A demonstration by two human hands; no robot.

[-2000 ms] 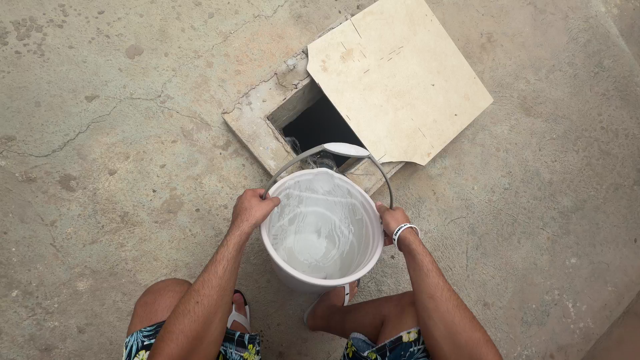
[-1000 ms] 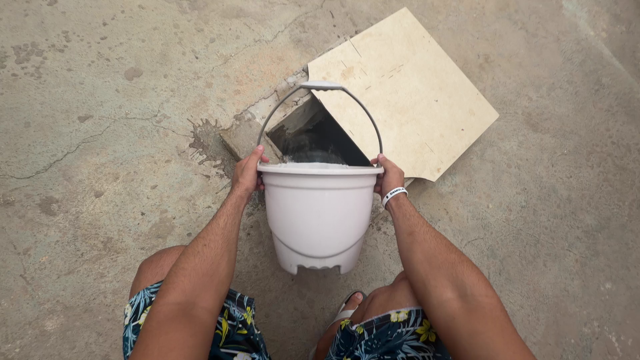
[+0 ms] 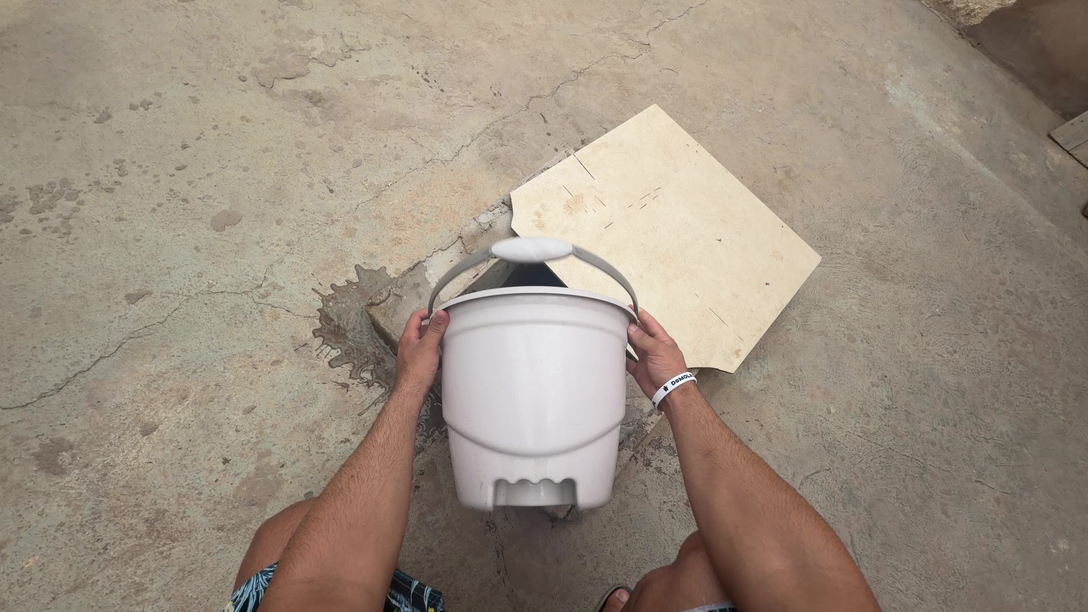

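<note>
A pale plastic bucket (image 3: 534, 382) is tipped away from me, its side and base facing the camera and its mouth hidden from view. My left hand (image 3: 421, 344) grips the left side just under the rim. On the right side my right hand (image 3: 653, 347), with a white wristband bearing writing (image 3: 673, 388), holds it at the same height. The grey handle (image 3: 532, 248) arches beyond the rim. Past the rim shows part of a dark square opening (image 3: 535, 274) in the floor; the bucket covers the rest. Whether water remains inside cannot be seen.
A light flat panel (image 3: 671, 238) with cut corners lies partly over the opening, to the right. A wet splash (image 3: 353, 319) marks the cracked concrete floor (image 3: 212, 170) left of the raised frame. My knees are at the bottom edge, and a wooden piece (image 3: 1075, 136) is at the far right.
Two seconds ago the bucket was nearly upright, with water visible inside; it has been tipped forward over the opening. A wet patch has appeared on the floor at the left. Both hands have kept hold.
</note>
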